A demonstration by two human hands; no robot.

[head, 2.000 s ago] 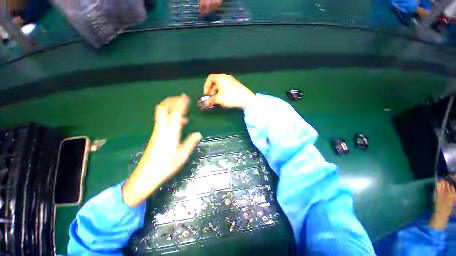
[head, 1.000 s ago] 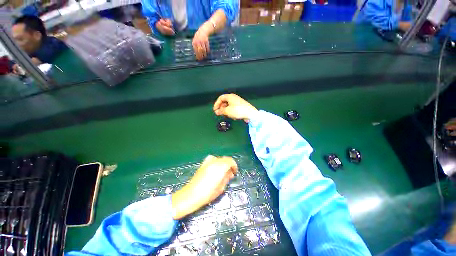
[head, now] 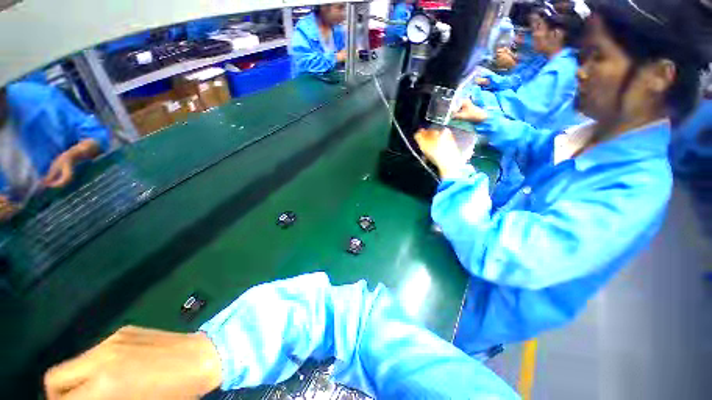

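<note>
My right hand (head: pixel 137 366) is at the lower left, in a blue sleeve that reaches in from the bottom right. Its fingertips are blurred, and I cannot tell if they hold anything. A small black unit (head: pixel 193 305) lies on the green surface just above my wrist. Another black unit (head: pixel 286 219) lies further up, with two more, one unit (head: pixel 355 245) and one unit (head: pixel 366 223), close together to its right. Part of the clear component tray (head: pixel 320 384) shows at the bottom edge, partly under my sleeve. My left hand is not in view.
A seated worker (head: pixel 570 203) in blue is close at right, hands at a black bench press (head: pixel 414 101) with a dial gauge and cable. Across the line, another worker's hands (head: pixel 66 164) are by a clear tray (head: pixel 86 211). Shelves with cartons (head: pixel 207 90) stand behind.
The view has swung right and up, bringing the press and neighbouring worker in. My left hand, the phone and the black trays have left the picture. My right hand now appears lower left.
</note>
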